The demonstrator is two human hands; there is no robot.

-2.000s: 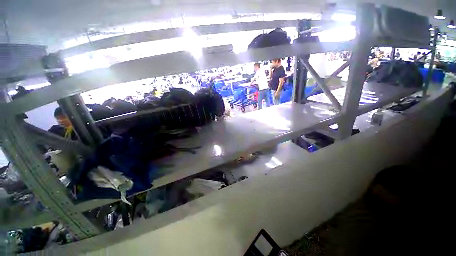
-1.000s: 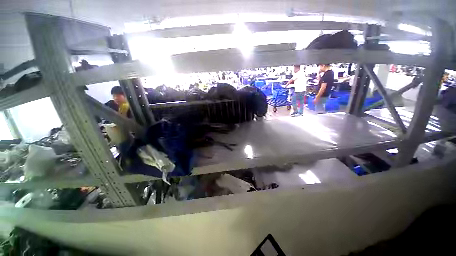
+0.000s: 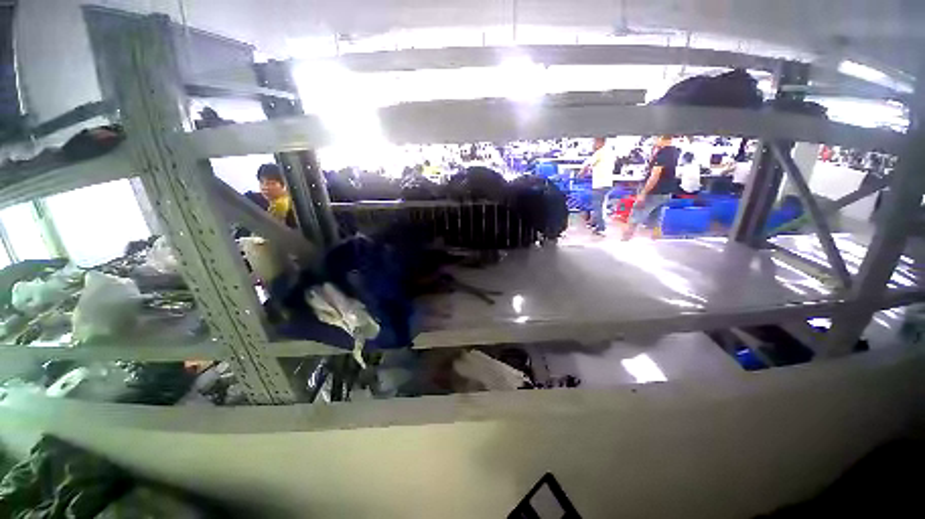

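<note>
The top corner of a dark flip phone case [image 3: 531,503] with a pale rectangle on it shows at the bottom edge, in front of the low white wall [image 3: 406,456]. The rest of the case is cut off by the frame's edge. Neither my left hand nor my right hand can be made out. A dark shape fills the lower right corner, too dark to tell what it is.
A grey steel storage rack [image 3: 203,243] stands behind the wall, with navy fabric [image 3: 380,279] and dark bundles [image 3: 487,208] on it. Scrap fabric [image 3: 61,482] lies at the lower left. Several people are beyond the rack, one in yellow [image 3: 276,193].
The view has turned left, so the rack and fabric sit further right. Scrap fabric has come in at the lower left. Less of the phone case shows than two seconds ago.
</note>
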